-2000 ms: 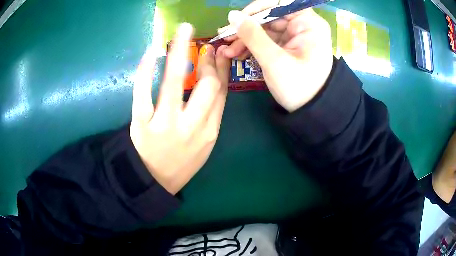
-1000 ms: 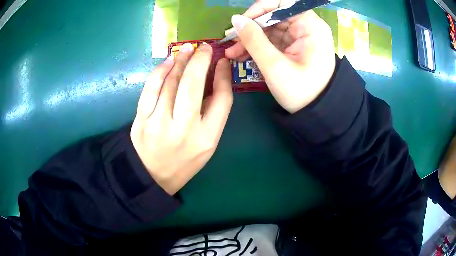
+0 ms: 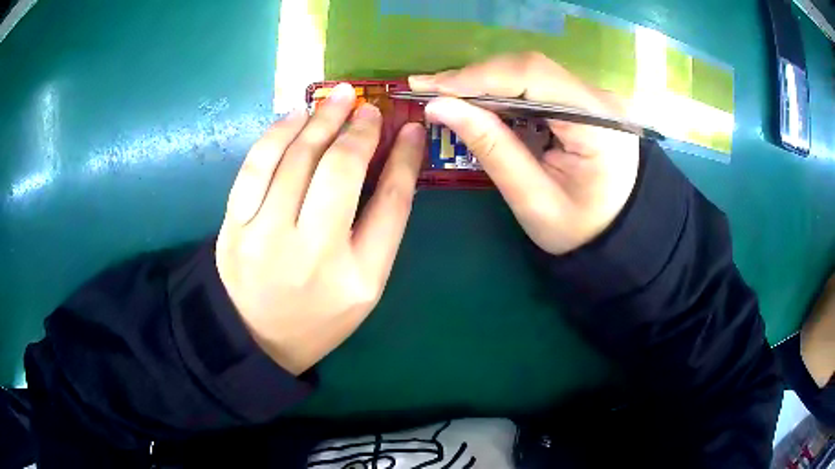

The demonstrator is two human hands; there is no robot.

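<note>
A dark red phone housing [image 3: 439,180] lies flat on the table, with a blue and white circuit board [image 3: 449,148] at its right and an orange end part [image 3: 322,92] at its left, mostly under fingers. My left hand [image 3: 307,220] rests on the housing with its fingertips on the orange part and the middle bay, pressing or steadying it. My right hand [image 3: 549,156] holds tweezers [image 3: 540,109] nearly level, their tips at the housing's upper edge near my left fingertips. Whether the tips hold a piece is too small to tell.
A long yellow-green adhesive sheet [image 3: 513,41] lies just beyond the housing on the green table [image 3: 137,110]. A black folding case [image 3: 788,82] lies at the far right. Another person's arm [image 3: 818,339] shows at the right edge.
The tweezers have swung from pointing up and right to nearly level, and my right hand has moved slightly lower. The left fingers have come down onto the housing. The sheet and housing sit slightly lower in view.
</note>
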